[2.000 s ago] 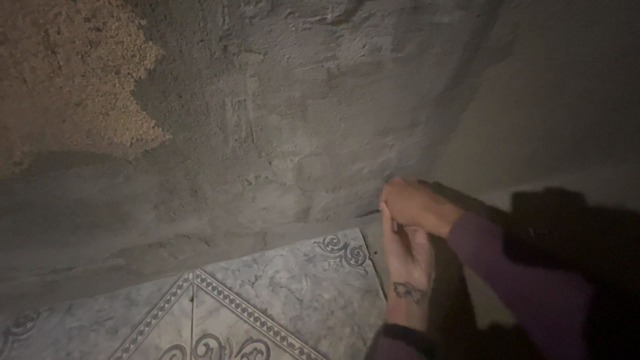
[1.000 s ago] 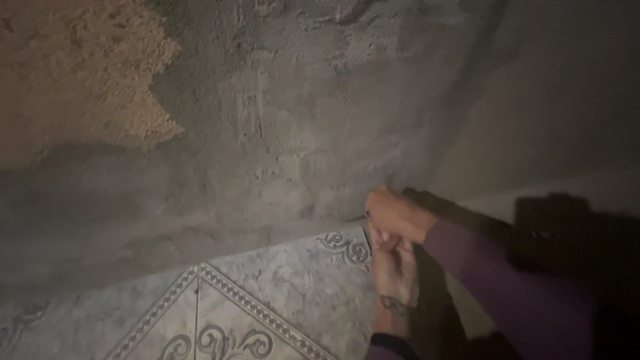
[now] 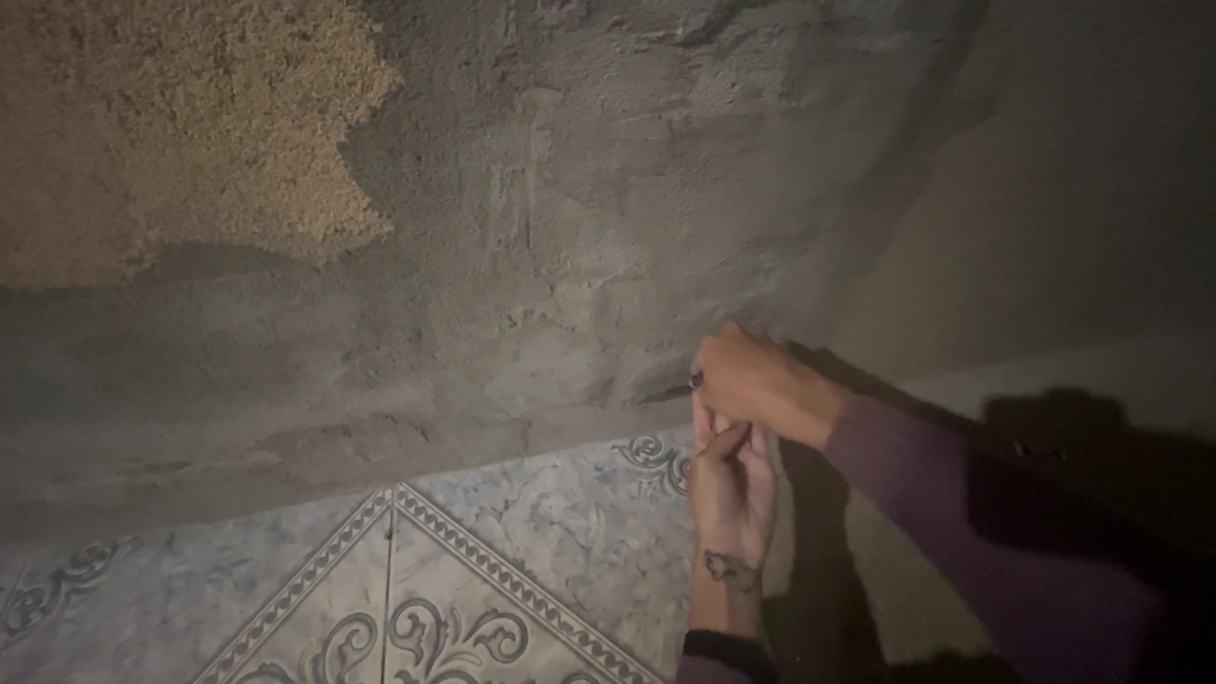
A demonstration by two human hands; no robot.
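Note:
My right hand point(image 3: 760, 380), in a purple sleeve, is at the foot of a rough grey plastered wall point(image 3: 589, 218). Its fingers are closed around what looks like a thin dark tool point(image 3: 665, 393), whose narrow edge points left along the base of the wall; the rest of it is hidden in the hand. Just below, my left hand point(image 3: 730, 475) is palm up, its thumb bent over the palm and its fingertips under the right hand. Whether it holds anything is hidden. A tattoo shows on the left wrist.
Patterned grey-and-white tiles point(image 3: 532, 532) with scroll designs meet the wall along the lower left. A rough tan patch point(image 3: 218, 123) covers the wall's upper left. At the right, a plain surface point(image 3: 1073, 256) meets the wall at a corner, and dark shadows of the arms fall there.
Both hands have moved slightly left along the base of the wall. The left thumb is now bent over the palm.

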